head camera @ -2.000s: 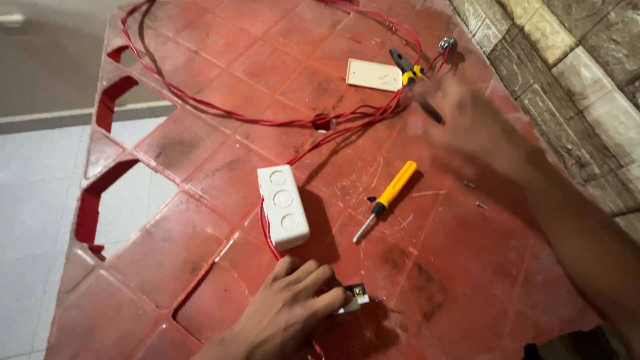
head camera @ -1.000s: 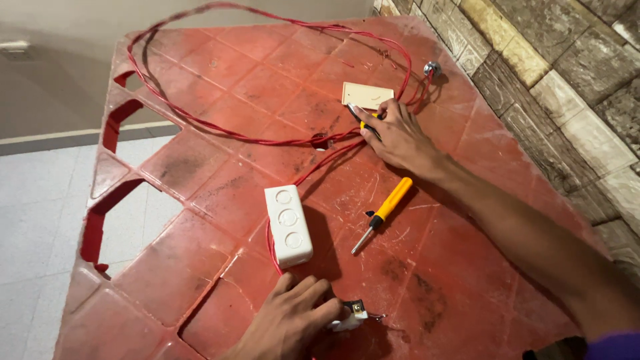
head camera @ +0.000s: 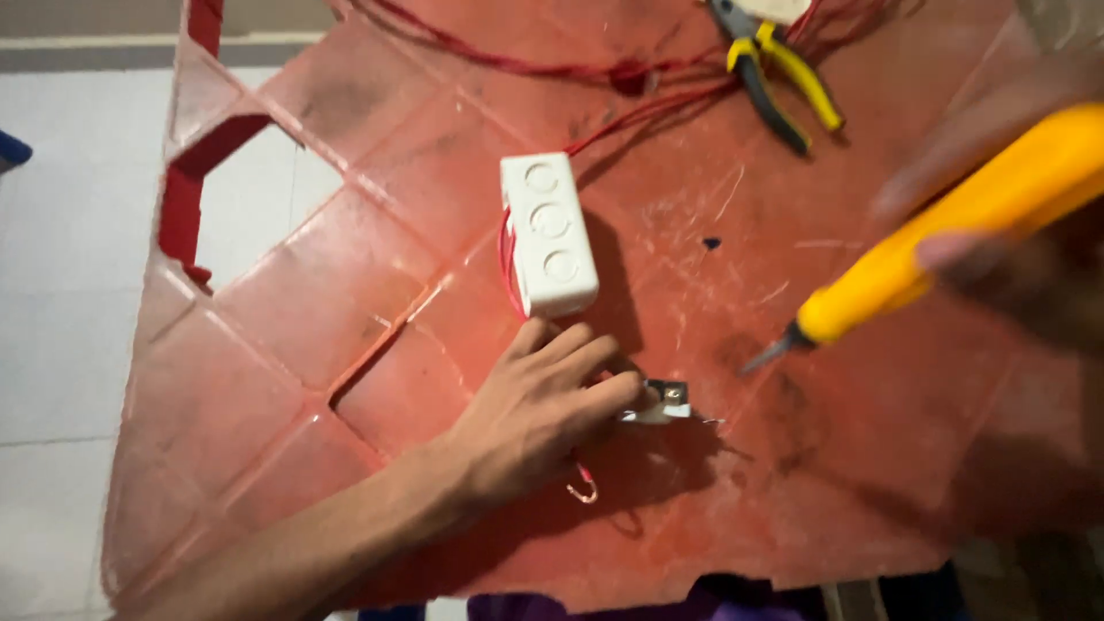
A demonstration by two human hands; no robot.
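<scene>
My left hand [head camera: 561, 401] grips a small white electrical fitting [head camera: 660, 412] with a metal screw terminal, at the lower centre. Below that hand, a red wire [head camera: 585, 479] ends in a bare copper hook. My right hand [head camera: 1018, 276], blurred at the right, holds a yellow-handled screwdriver [head camera: 914, 250], its tip pointing down-left toward the fitting but apart from it. A white plastic utility box [head camera: 550, 233] with round knockouts lies just above my left hand, with red wires [head camera: 509, 267] along its left side.
Combination pliers [head camera: 768, 73] with yellow and black handles lie splayed near the top, by twisted red wires [head camera: 517, 62] and part of a cream cover plate [head camera: 780, 9]. A small dark bit [head camera: 711, 243] lies mid-table. The red plastic table [head camera: 388, 259] has cut-out openings at left.
My right hand has let go of the pliers and picked up the screwdriver, which lay on the table before. My left hand still holds the fitting. The view is closer to the table.
</scene>
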